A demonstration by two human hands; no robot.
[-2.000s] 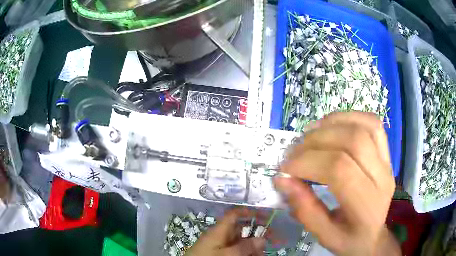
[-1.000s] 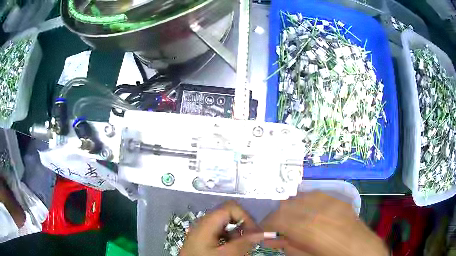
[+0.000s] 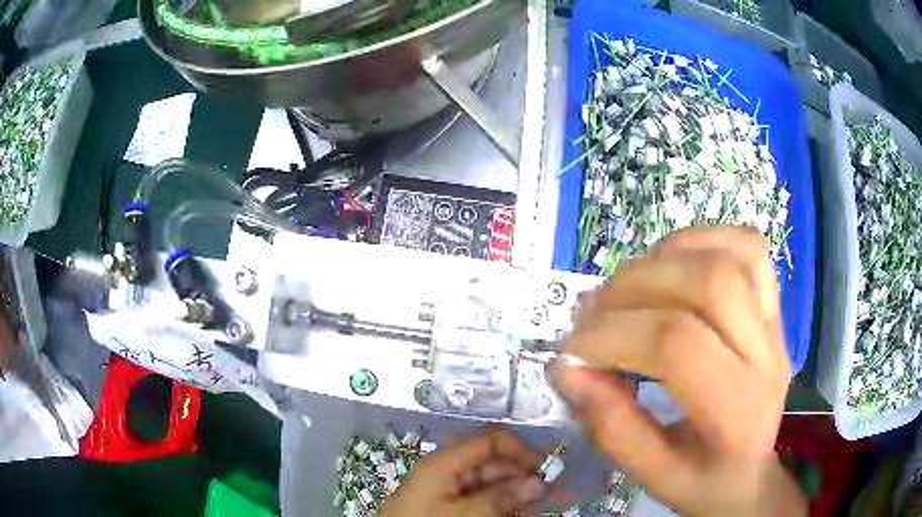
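My right hand (image 3: 687, 353) is at the right end of the white press fixture (image 3: 334, 369). Its thumb and finger pinch a small pale workpiece (image 3: 568, 359) beside the clear guard block (image 3: 470, 358); the fingers hide most of it. My left hand (image 3: 465, 480) is low over the grey tray (image 3: 313, 444), fingers curled around small white-headed workpieces; one white head (image 3: 551, 468) shows by its fingertips. How many it holds is hidden. Loose workpieces (image 3: 379, 470) lie in the tray left of this hand.
A blue tray (image 3: 802, 202) heaped with stemmed parts is behind my right hand. A clear tub (image 3: 839, 303) stands far right, another (image 3: 63, 151) far left. The steel bowl feeder (image 3: 334, 86) and controller (image 3: 445, 217) are behind the fixture. A red stool (image 3: 182, 414) is lower left.
One second ago both hands were together below the fixture. My right hand has since moved up to the fixture's right end; my left hand stays over the grey tray.
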